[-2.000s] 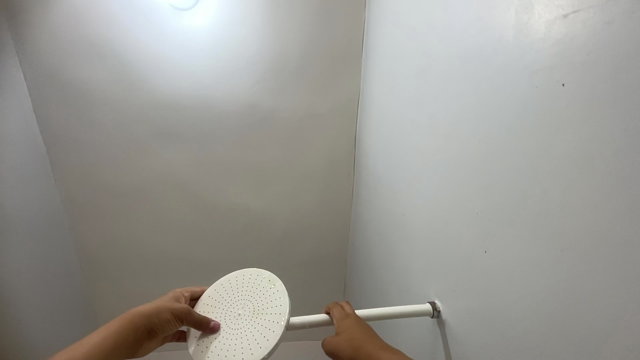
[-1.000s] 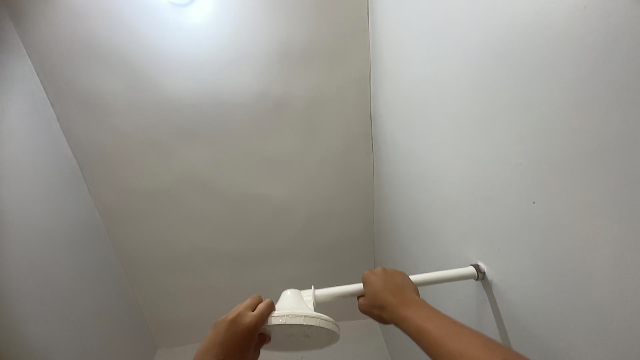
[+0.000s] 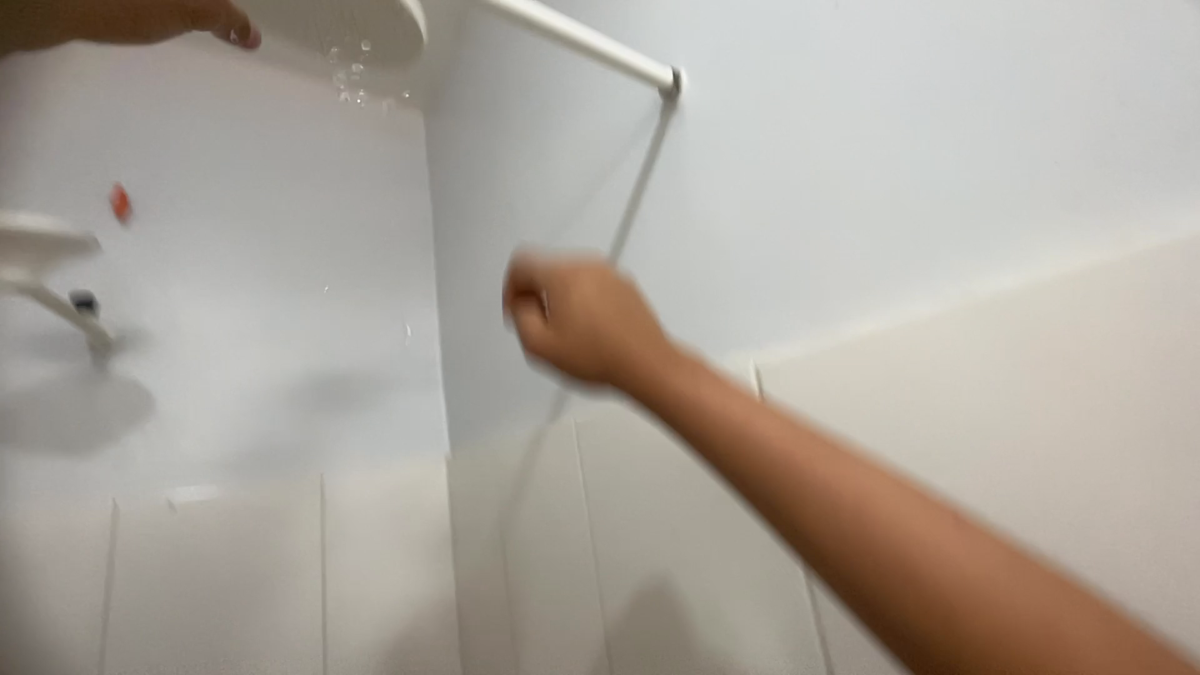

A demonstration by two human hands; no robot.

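Observation:
A round white shower head (image 3: 337, 33) shows at the top left, cut off by the frame's edge, with water drops falling from its underside. At its left side is my left hand (image 3: 211, 19), the fingertips against or just under the disc; its grip is partly out of view. The white shower arm (image 3: 586, 39) runs from the top edge to its wall joint. Below the arm my right hand (image 3: 581, 314) is raised in a blurred, curled fist, off the pipe, with nothing visible in it.
A second white fixture (image 3: 47, 239) on a bracket with a dark knob (image 3: 84, 302) stands out from the left wall. A small red thing (image 3: 121, 202) is above it. Beige tiles (image 3: 225, 562) line the lower walls, which meet in a corner.
My right hand has let go of the shower arm and is now below it. Water drops now fall from the shower head. The view has tilted down.

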